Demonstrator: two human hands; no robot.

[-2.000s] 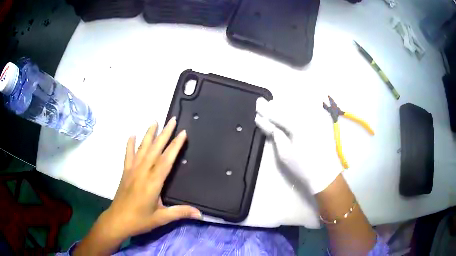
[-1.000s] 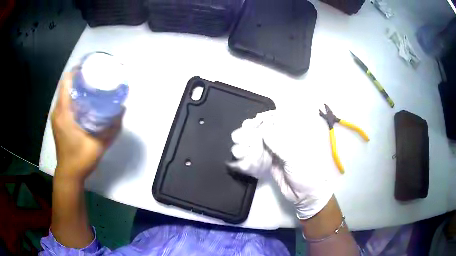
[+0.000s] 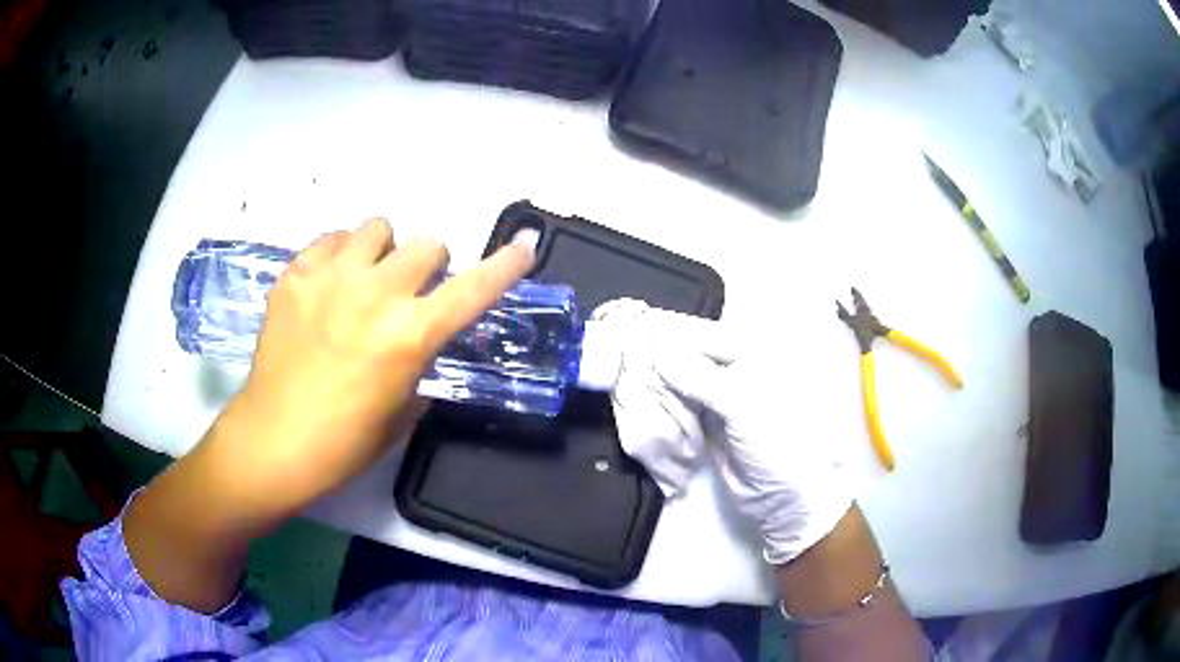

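My bare left hand holds a clear bluish plastic bottle on its side above the black tablet case. The bottle's cap end points right and touches the white cloth. My white-gloved right hand holds the crumpled cloth against the cap end, over the case's right side. Glove and cloth are hard to tell apart. The case lies flat on the table, its camera cutout at the upper left. The bottle and both hands hide its middle.
Diagonal cutters with yellow-orange handles lie right of my right hand. Beyond them are a thin yellow-green pen or knife and a dark oblong block. Another black case and stacked cases stand along the far edge of the white table.
My left hand has left the case, picked up the bottle from the left and tipped it sideways over the case. My right hand has brought the cloth to the bottle's cap end.
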